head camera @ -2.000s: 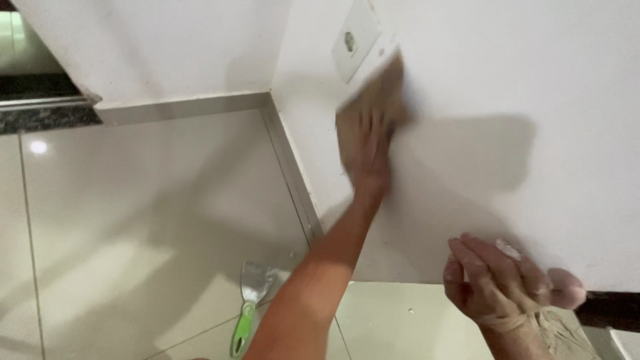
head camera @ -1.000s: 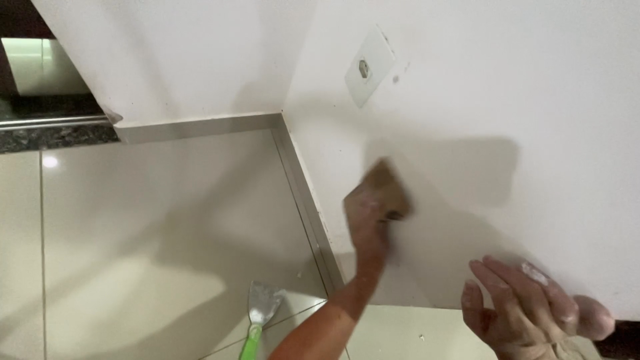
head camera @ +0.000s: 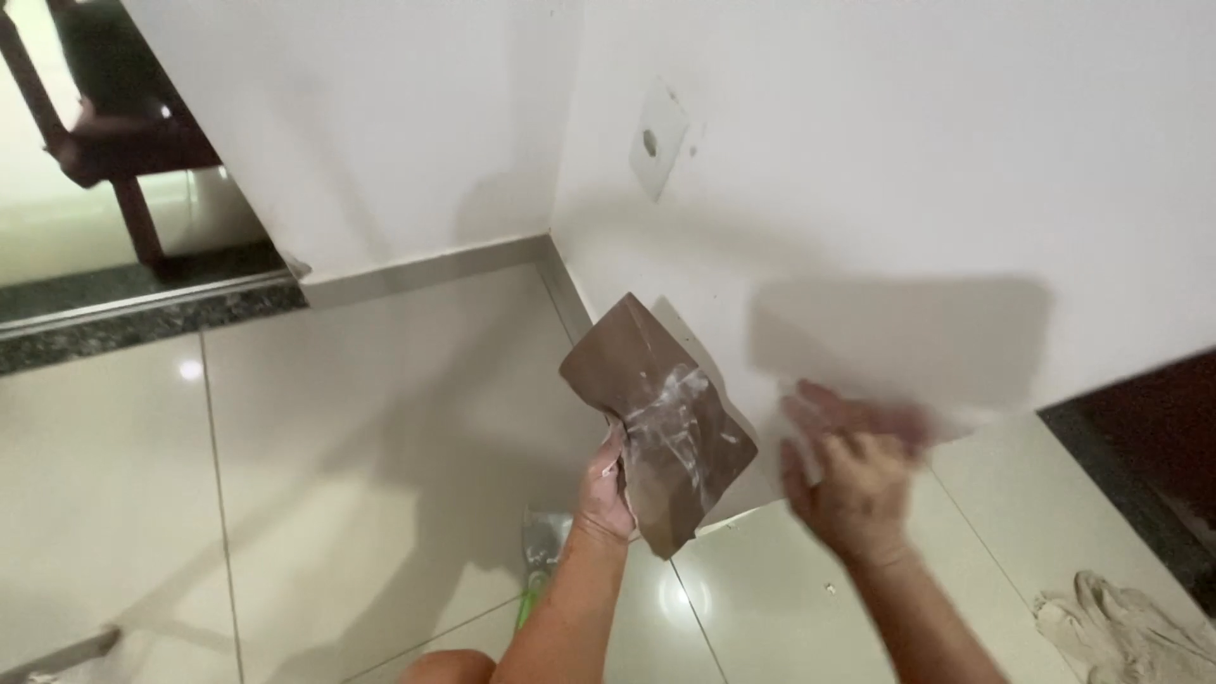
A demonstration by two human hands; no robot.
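A creased brown sheet of sandpaper (head camera: 655,418), with white dust smeared on its face, is gripped along its lower left edge by my left hand (head camera: 608,489). It is held up in front of the corner by the white wall (head camera: 950,171). To its right, my right hand (head camera: 850,465) is blurred, with fingers apart and nothing seen in it, near the wall's lower edge. A putty knife (head camera: 544,541) with a green handle lies on the tiled floor, partly hidden behind my left forearm.
A wall plate (head camera: 659,141) with a round hole sits above the sandpaper. Grey baseboard (head camera: 427,269) runs to the corner. A dark stone sill (head camera: 152,318) borders a doorway at left. A crumpled cloth (head camera: 1121,632) lies on the floor at lower right.
My left hand has come down and away from the wall with the sandpaper, which was rubbing near the wall plate. The sheet now shows its dusty face.
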